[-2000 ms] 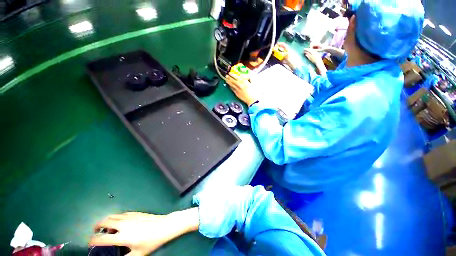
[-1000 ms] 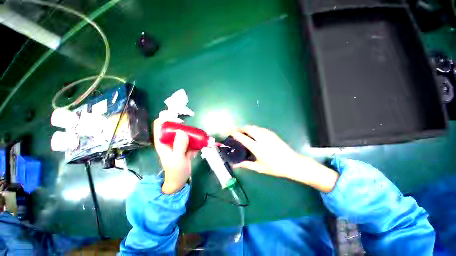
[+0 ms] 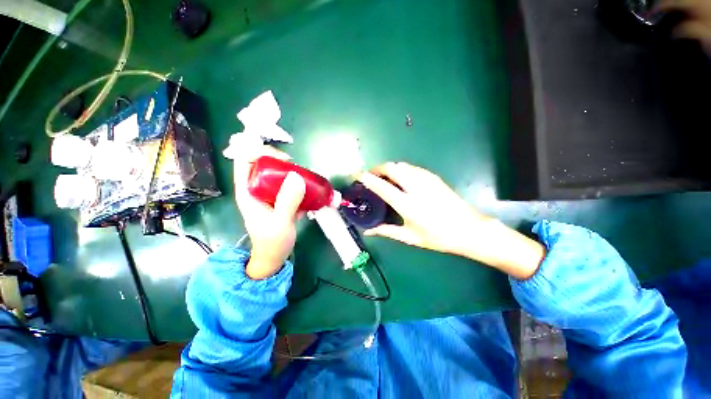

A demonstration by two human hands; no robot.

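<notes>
My left hand holds the red squeeze bottle, tilted with its thin nozzle pointing right. The nozzle tip is at the face of a round black part. My right hand holds that part by its right side, fingers around it. The white glue syringe with a green end cap lies below the bottle, its upper end hidden by bottle and hand. White crumpled tissue is just above my left hand.
The labelled dispenser stands at left with a yellowish air line behind it. A black tray is at right, another person's hand at its upper corner. A black part lies top left, a blue bin far left.
The view has swung from the tray and neighbour to my hands. Since one second ago, the black part is turned to show its round face, and a hand has appeared at top right.
</notes>
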